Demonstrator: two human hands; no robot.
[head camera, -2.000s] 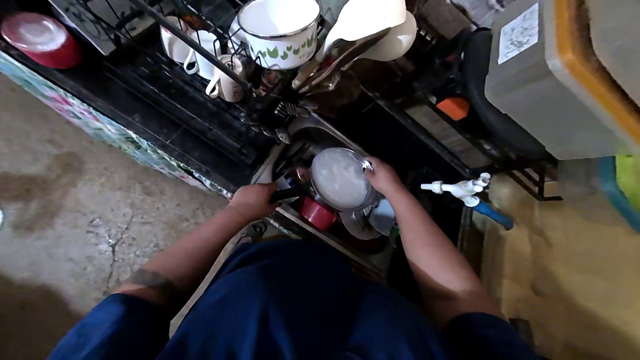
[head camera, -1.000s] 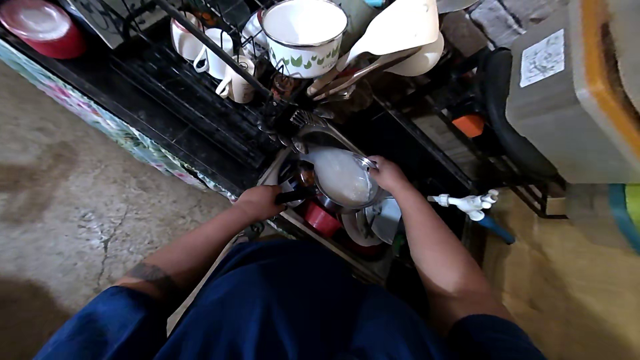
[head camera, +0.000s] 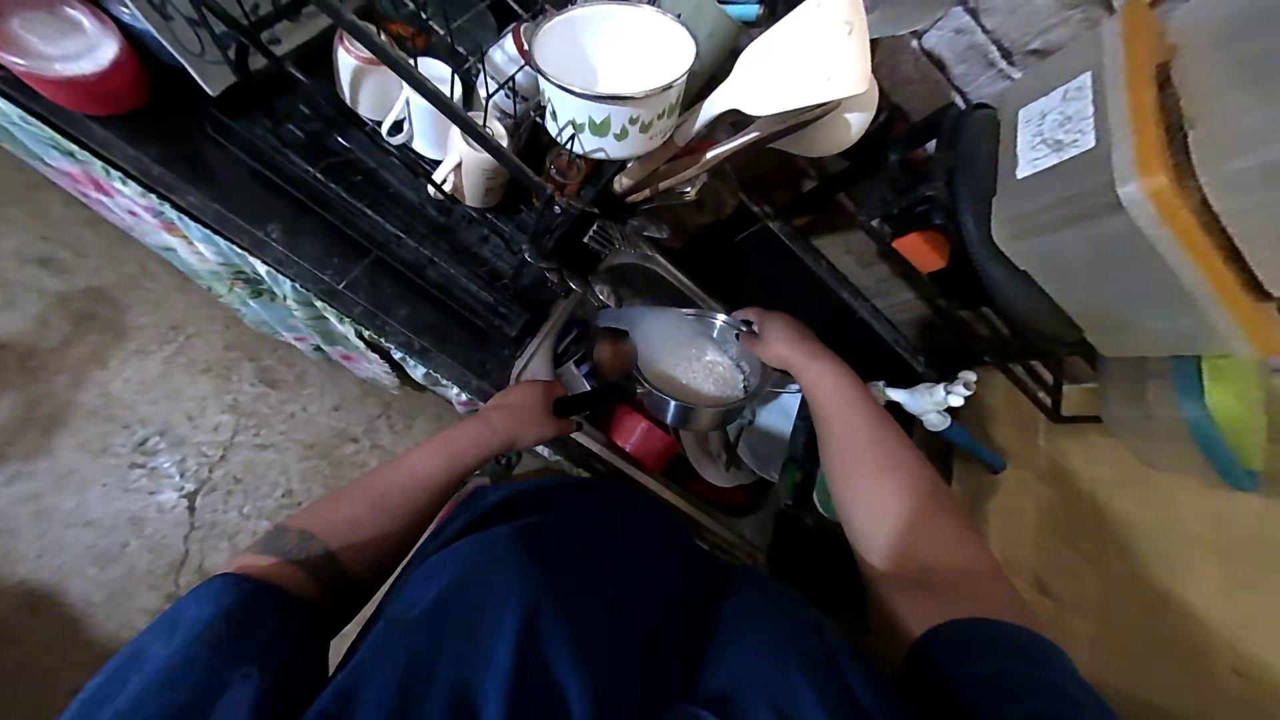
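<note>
A metal saucepan (head camera: 705, 412) with cloudy whitish water and pale grains (head camera: 712, 372) in it is held over the sink. My left hand (head camera: 528, 415) grips its black handle (head camera: 585, 402) on the left side. My right hand (head camera: 780, 342) holds the far rim at the right, by a small grip. The pan tilts to the far left, and whitish water reaches its edge there. Below it in the sink lie a red container (head camera: 643, 440) and a pale dish (head camera: 770, 435).
A dish rack behind the sink holds a white enamel pot (head camera: 612, 120) with a leaf pattern, mugs (head camera: 428, 108) and a white spatula (head camera: 790, 65). A white faucet (head camera: 925, 398) is at the right, beside a large plastic bin (head camera: 1070, 230). A red container (head camera: 75, 60) stands far left.
The saucepan has tilted toward the far left, and its whitish water has moved to that edge, with grains now showing. Both hands keep their hold on it.
</note>
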